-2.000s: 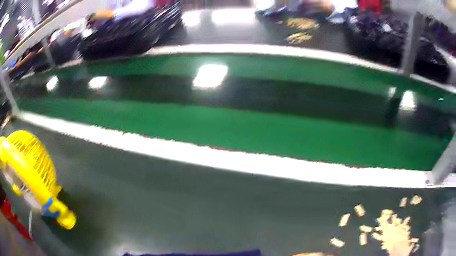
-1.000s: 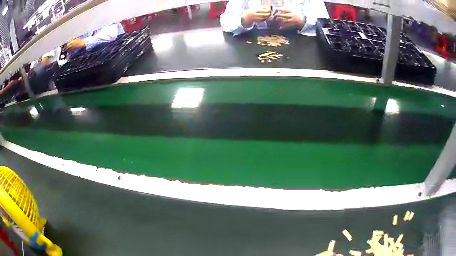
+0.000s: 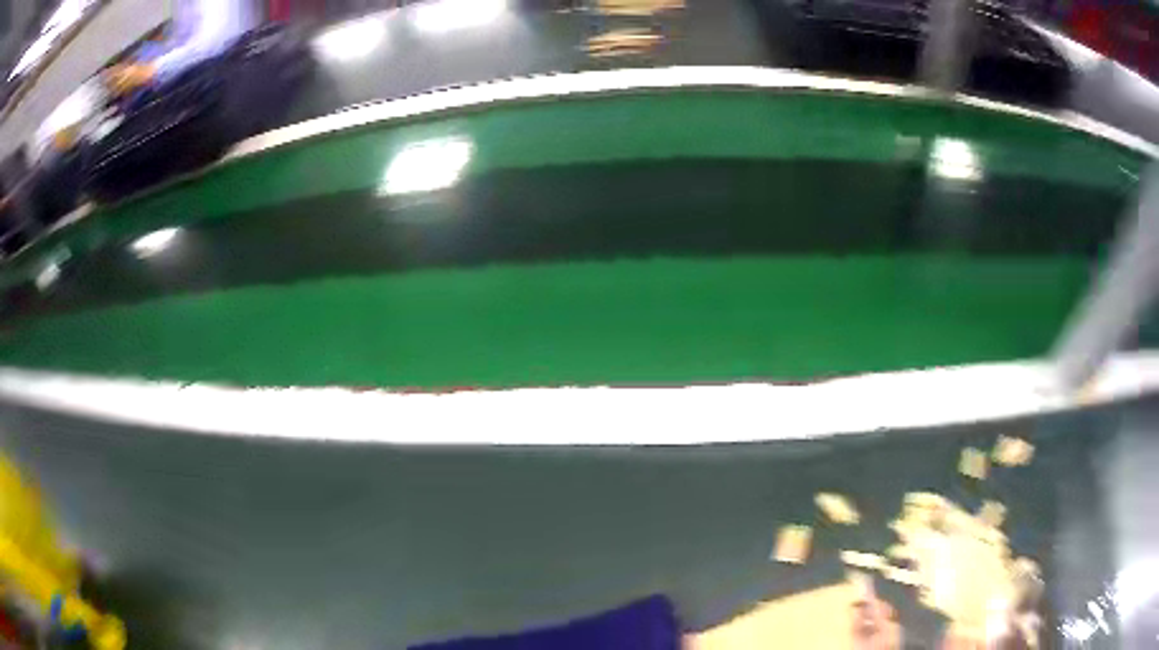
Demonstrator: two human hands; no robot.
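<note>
A loose heap of tiny cream-yellow pieces (image 3: 953, 559) lies on the dark green bench at the lower right, with several separate pieces beside it. My left hand (image 3: 794, 622) enters at the bottom edge from a dark blue sleeve (image 3: 572, 632). It is blurred and cut off by the frame edge. Its fingertips are just left of the heap, close to a pale piece; whether they grip it cannot be told. My right hand cannot be made out. The heap's lower right edge is blurred.
A white rail (image 3: 547, 417) divides the bench from the green belt (image 3: 572, 318). A metal post (image 3: 1118, 279) stands at the right. A yellow fan (image 3: 32, 546) is at the left edge. Black trays (image 3: 877, 36) and more cream pieces (image 3: 625, 38) lie across the belt. Glare shows at lower right.
The view has tilted down, bringing the heap higher in the picture. My left hand and blue sleeve have come into view at the bottom. The person's hands across the belt have left the view.
</note>
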